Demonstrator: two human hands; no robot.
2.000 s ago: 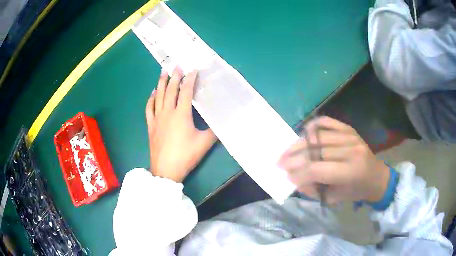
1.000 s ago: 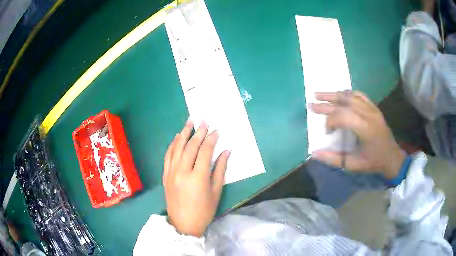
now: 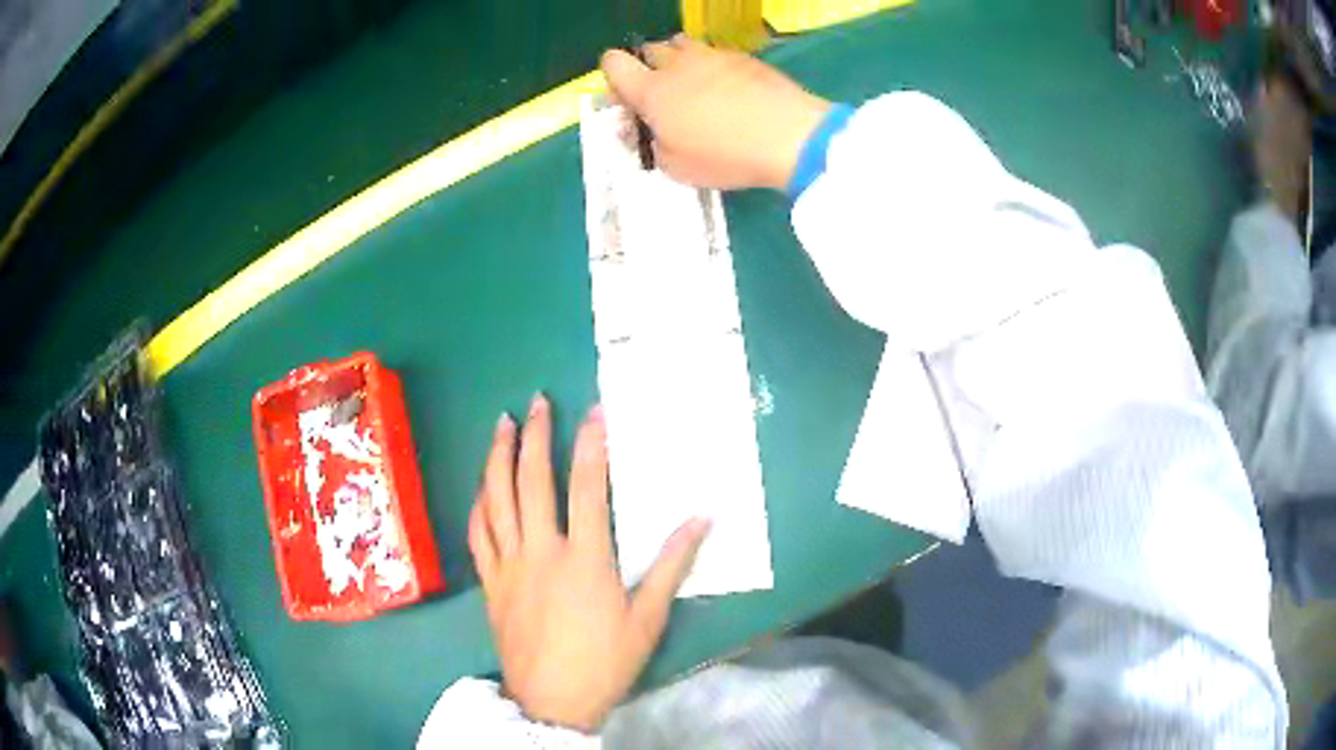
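Observation:
A long white sheet (image 3: 681,425) lies flat on the green bench, its far end near the yellow strip. My left hand (image 3: 572,572) rests on the bench with fingers spread, its thumb over the near end of the sheet; it holds nothing. My right hand (image 3: 725,114), with a blue band on the wrist, is at the far end of the sheet, fingers bent over it. A dark thin tool, likely tweezers (image 3: 645,142), shows under the right hand. A second white sheet (image 3: 908,447) lies partly hidden under my right sleeve.
A red bin (image 3: 428,535) with white slivers stands left of my left hand. A clear tray of black parts (image 3: 139,572) lies at the far left. The yellow strip (image 3: 366,220) edges the bench. A coworker's sleeve (image 3: 1267,366) is at the right edge.
My right hand has moved from the second sheet to the far end of the first one. The second sheet is now mostly covered by my right arm. My left hand stays at the near end.

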